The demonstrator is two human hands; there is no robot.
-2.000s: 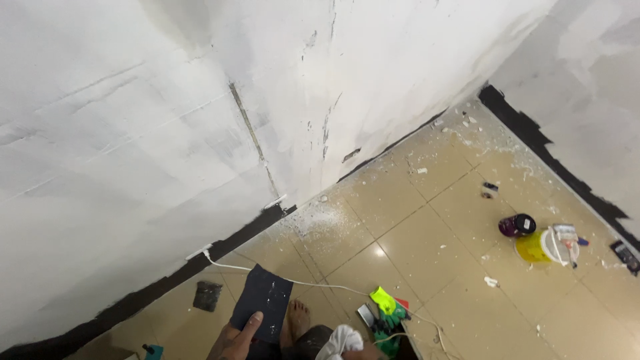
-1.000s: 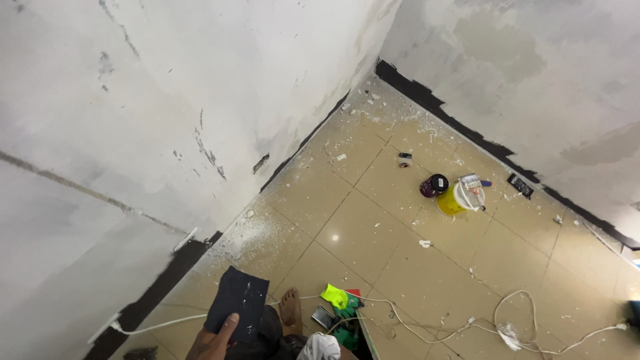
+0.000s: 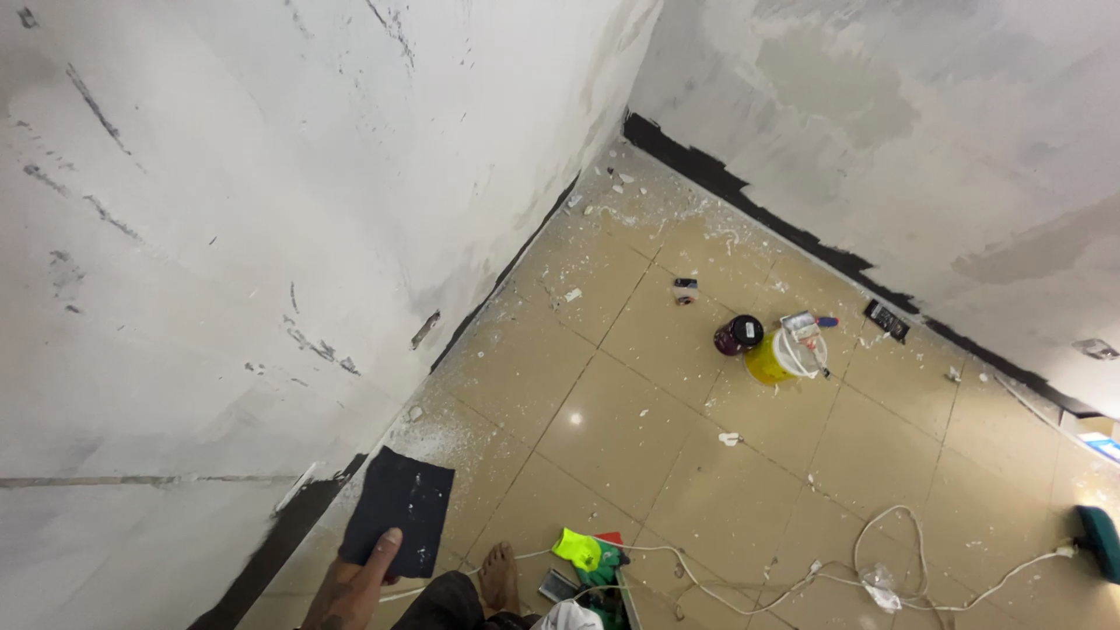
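A dark, square-cut sheet that looks like sandpaper [image 3: 407, 507], flecked with white dust, is gripped in my left hand [image 3: 372, 560] at the lower left. My thumb lies on its face and the fingers are hidden behind it. The sheet is near the foot of the patched white wall [image 3: 219, 219], which bears dark scrapes and a long groove; I cannot tell whether they touch. My right hand does not show. A bunched white cloth [image 3: 569, 616] is at the bottom edge beside my dark-clothed leg and bare foot [image 3: 499, 577].
Tiled floor [image 3: 665, 394] holds white dust and chips. Toward the corner stand a yellow bucket [image 3: 770, 360] with tools on top and a dark lidded jar [image 3: 738, 335]. A white cable [image 3: 700, 586] winds past a bright yellow-green item [image 3: 576, 549] and a green object [image 3: 1098, 542].
The view has swung to the right, bringing more of the floor and right-hand wall into sight. My left hand still holds the dark sheet.
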